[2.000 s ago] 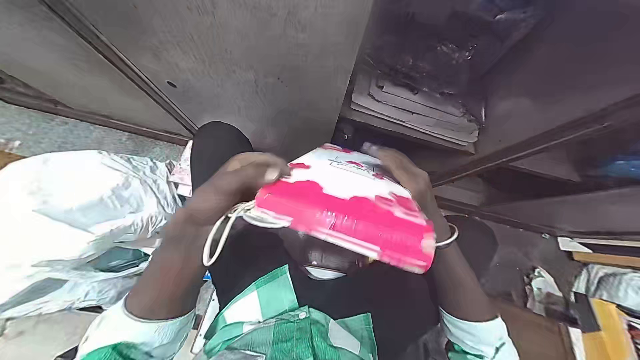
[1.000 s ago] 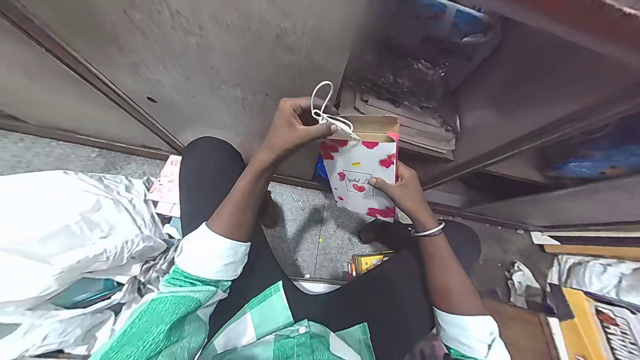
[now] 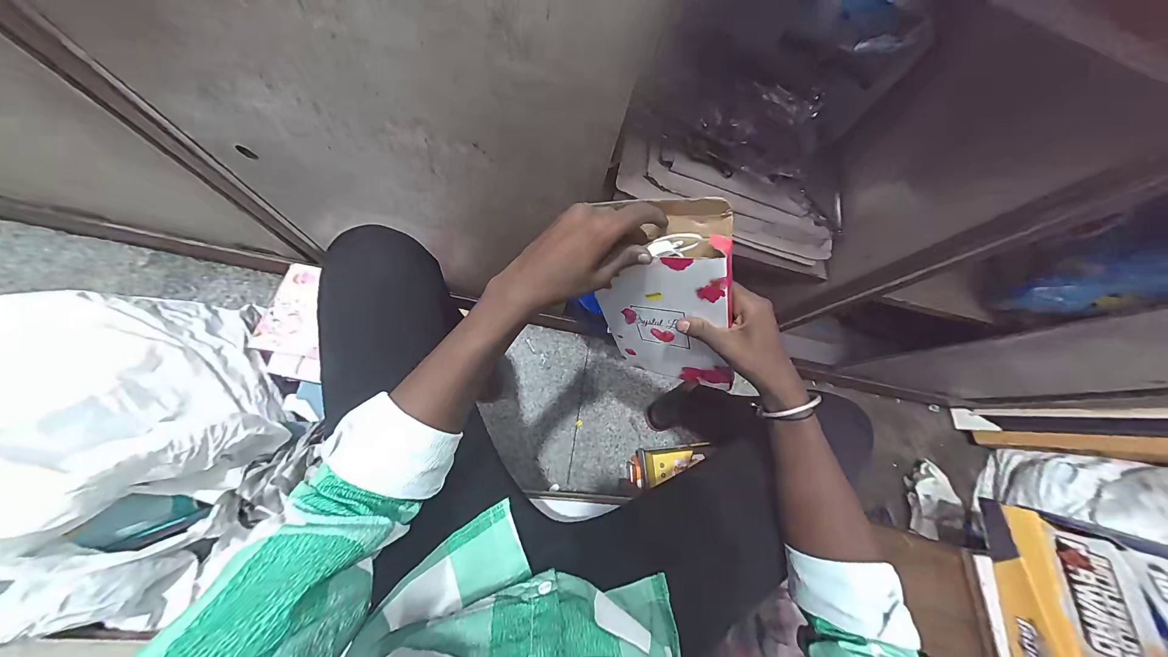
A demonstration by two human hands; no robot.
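Note:
A white cardboard box (image 3: 671,315) with red flowers and hearts has its top end uncovered. Around its right side my right hand (image 3: 748,338) is closed, thumb on the front face. The fingers of my left hand (image 3: 602,251) are at the box's mouth, bent over its upper left rim. Just inside the mouth, beside those fingertips, lies a looped white cord (image 3: 675,245). Whether the left fingers pinch the cord or the rim is not plain.
Stacked papers (image 3: 748,210) and clear plastic bags (image 3: 757,119) fill the cabinet shelf ahead. White plastic sacks (image 3: 119,392) lie at left. A yellow packet (image 3: 671,464) is on the floor between my legs; a yellow book (image 3: 1031,566) is at lower right.
The box was tilted with its pink side showing, then upright with its mouth showing. The white cord, held above the box by my left hand one second ago, is now inside the mouth.

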